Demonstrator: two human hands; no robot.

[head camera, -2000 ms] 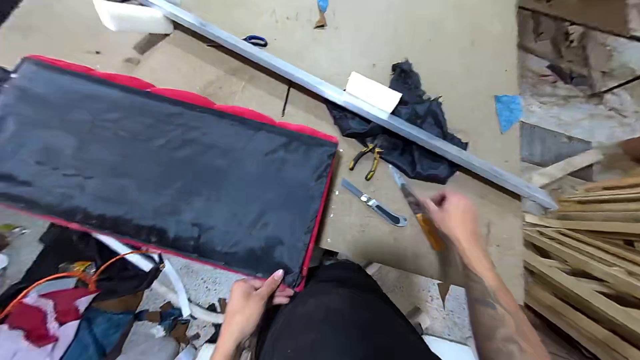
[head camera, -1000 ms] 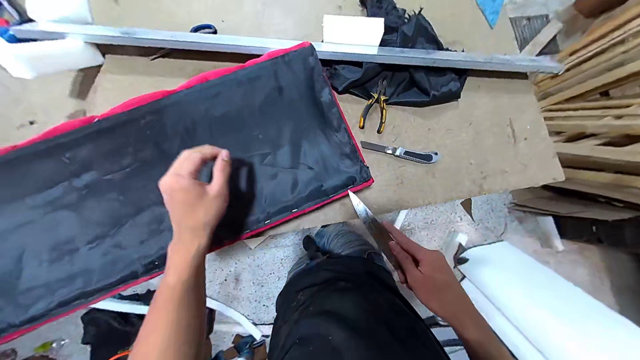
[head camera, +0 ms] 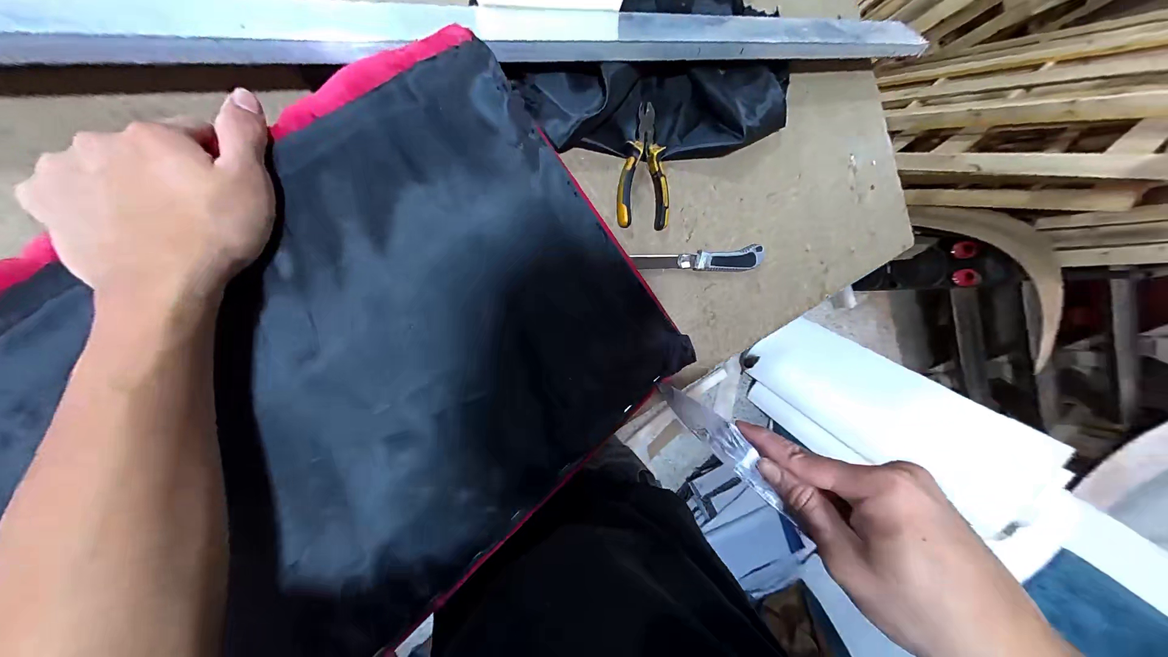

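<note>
A padded panel (head camera: 411, 319) with black backing cloth, red fabric edges and staples along its near edge lies across the table. My left hand (head camera: 164, 192) grips its far red edge, fingers curled over it. In my right hand (head camera: 849, 520) is a knife (head camera: 712, 424) with a pointed blade, its tip at the panel's near right corner. Beyond the right edge lie pliers (head camera: 645, 173) with black and yellow handles. A utility knife (head camera: 721, 259) with a grey and black handle rests nearer, its blade end partly hidden by the panel.
A long metal bar (head camera: 776, 38) spans the far side of the worktable (head camera: 803, 192), over crumpled black cloth (head camera: 730, 114). Wooden strips (head camera: 1022, 109) are stacked at the right. White sheet material (head camera: 894, 411) lies below the table's right edge.
My left hand has moved from above the panel to its far red edge. My right hand, earlier by the tools on the table, holds the knife at the near corner. The view has shifted closer.
</note>
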